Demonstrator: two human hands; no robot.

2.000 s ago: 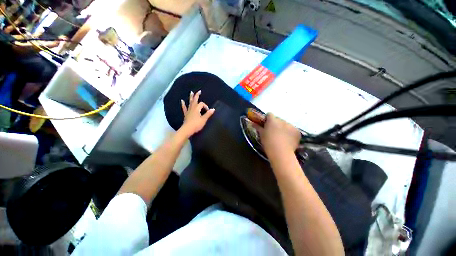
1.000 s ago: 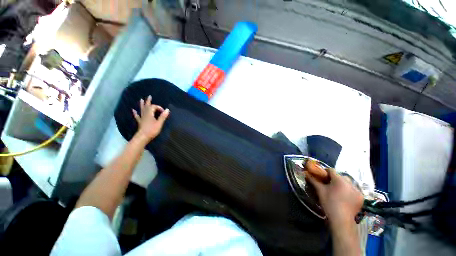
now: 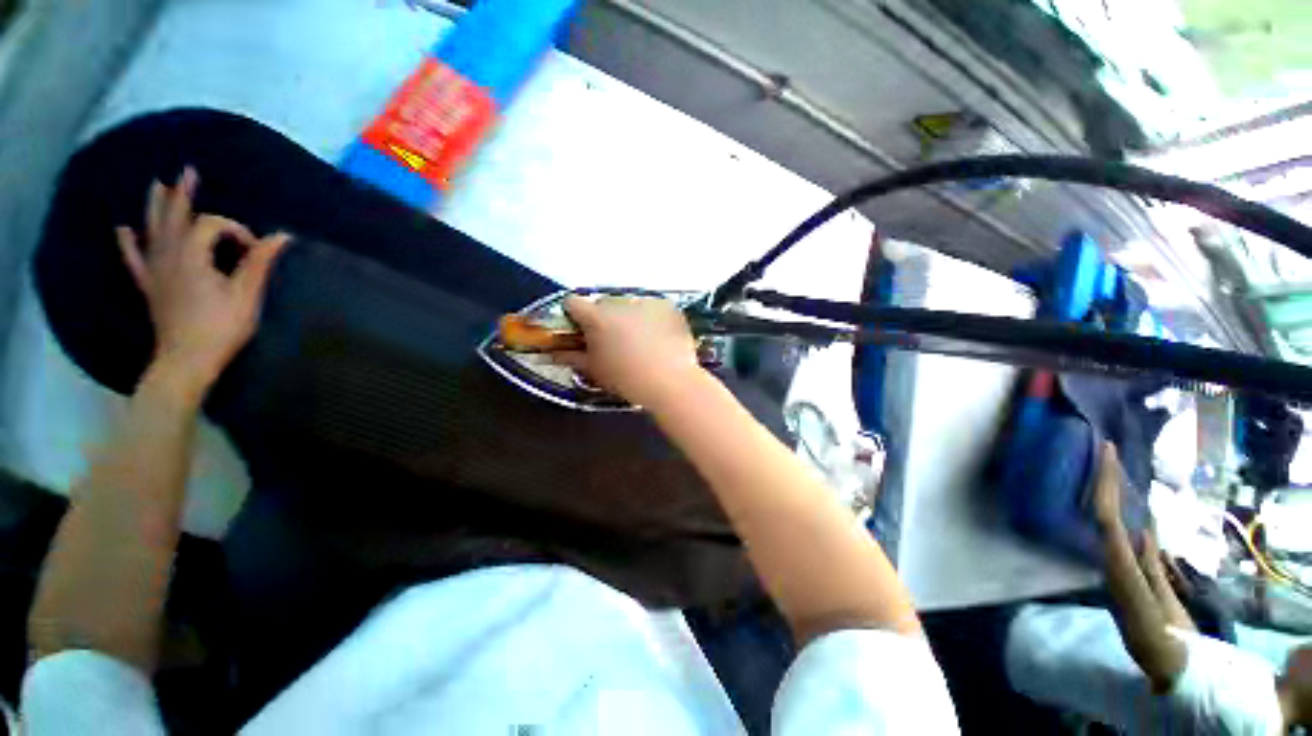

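A dark garment [image 3: 432, 417] with a finely ribbed, brownish inner surface lies over the padded black pressing form [image 3: 187, 137]. My left hand [image 3: 202, 281] is at the form's rounded left end, with thumb and index finger pinched together at the garment's corner and the other fingers spread. My right hand [image 3: 629, 345] is shut on the orange-brown handle of the steam iron [image 3: 554, 388]. The iron lies flat on the far part of the garment, its tip pointing left. The fingertips of my right hand are partly hidden.
A blue bar with a red label [image 3: 432, 130] crosses the white table [image 3: 633, 187] behind the form. Black hoses [image 3: 978, 331] run right from the iron. Rumpled pale cloth lies right of the form. At right, another person's arm [image 3: 1137, 590] is beside dark blue cloth.
The iron in my right hand has moved left along the garment, nearer my left hand, which keeps its pinch at the left end. The view has turned right, showing the neighbouring station and person.
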